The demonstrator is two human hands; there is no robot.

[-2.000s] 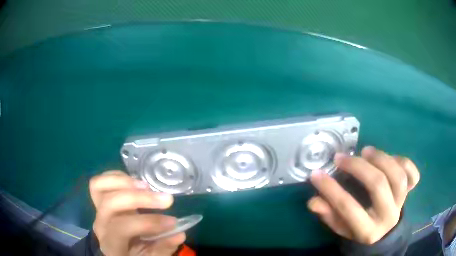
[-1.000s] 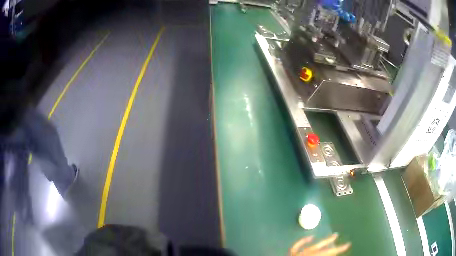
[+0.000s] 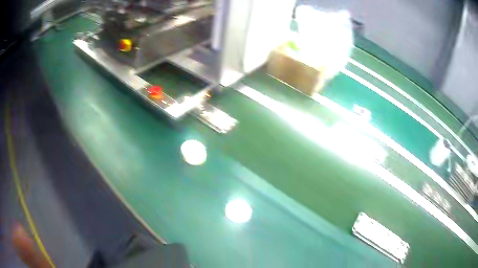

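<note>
A blurred hand (image 3: 30, 247), which looks like my left hand, is at the lower left edge, over the floor beside the bench; its fingers are smeared and its hold cannot be told. My right hand is not in view. A white round puck (image 3: 194, 152) lies on the dark-green bench (image 3: 126, 152) near the machine. A second bright round spot (image 3: 238, 210) is nearer; I cannot tell if it is a disc or glare. One three-ring plate (image 3: 381, 237) lies on the green conveyor at the lower right. Another plate (image 3: 219, 119) juts from the machine's corner.
The machine frame (image 3: 126, 78) stands at the upper left with a red button (image 3: 155, 92) and a yellow-ringed red one (image 3: 125, 45). A cardboard box (image 3: 296, 70) is beyond. Bright metal rails (image 3: 293, 118) run diagonally. Stacked plates (image 3: 462, 183) are at the far right. A dark grey shape (image 3: 144, 254) is at the bottom.
The view swung from the plate in both hands to the machine, then back rightward. The hand seen by the white puck a second ago is gone from there. More conveyor and a nearer plate now show.
</note>
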